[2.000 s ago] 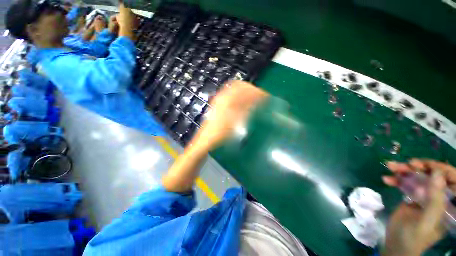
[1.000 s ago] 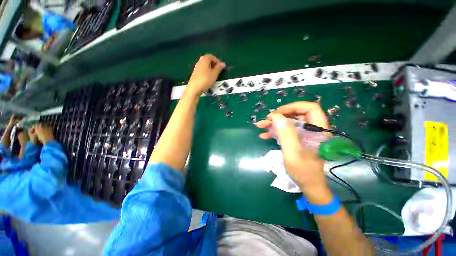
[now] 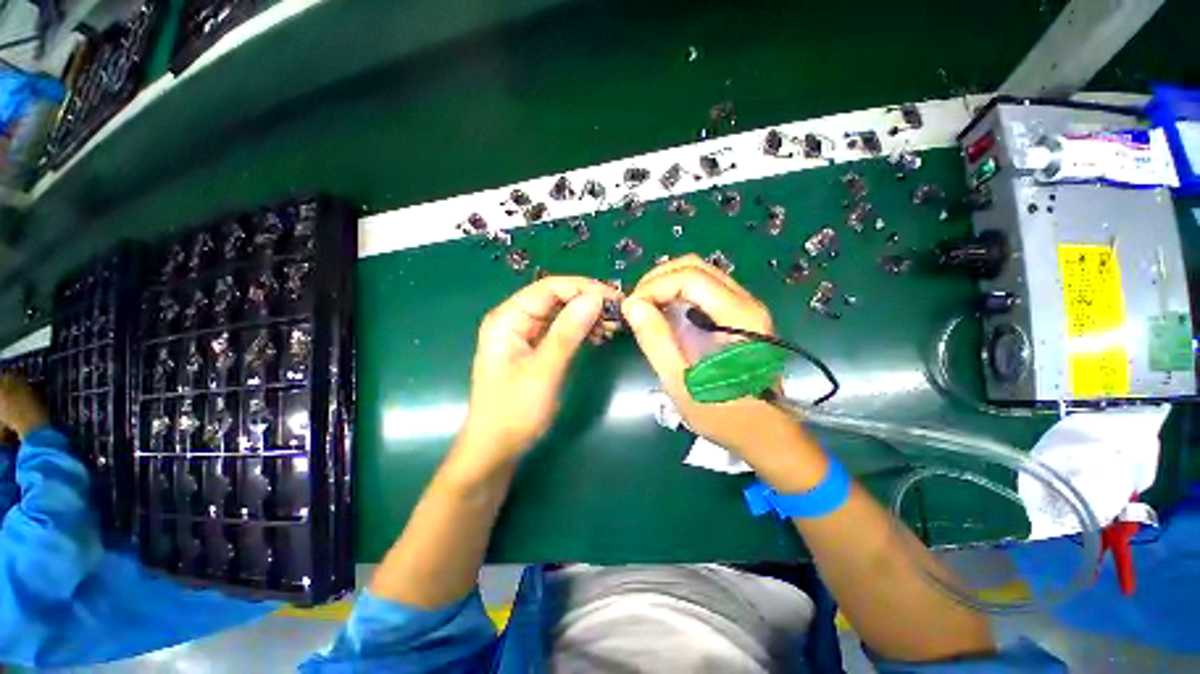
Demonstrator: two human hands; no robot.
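My left hand [image 3: 529, 353] pinches a small dark and metallic component [image 3: 612, 311] between thumb and finger over the green mat. My right hand [image 3: 704, 345] holds the dispensing syringe like a pen, its fingertips close to the component. The syringe's green cap [image 3: 737, 371] shows behind my fingers; most of the barrel and the tip are hidden by the hand. A clear air hose [image 3: 948, 454] loops from the cap to the right. My right wrist wears a blue strap [image 3: 812, 492].
Many similar components lie along the white strip [image 3: 421, 229] and the mat [image 3: 434, 500]. Black blister trays [image 3: 345, 435] stand left, beside a person's blue sleeve [image 3: 59, 507]. A grey controller box [image 3: 1040, 277], white wad [image 3: 1092, 461] and red handles [image 3: 1123, 546] are right.
My left hand has come from the white strip towards me and now holds a component beside my right hand. My right hand has shifted left in view, and the view has turned.
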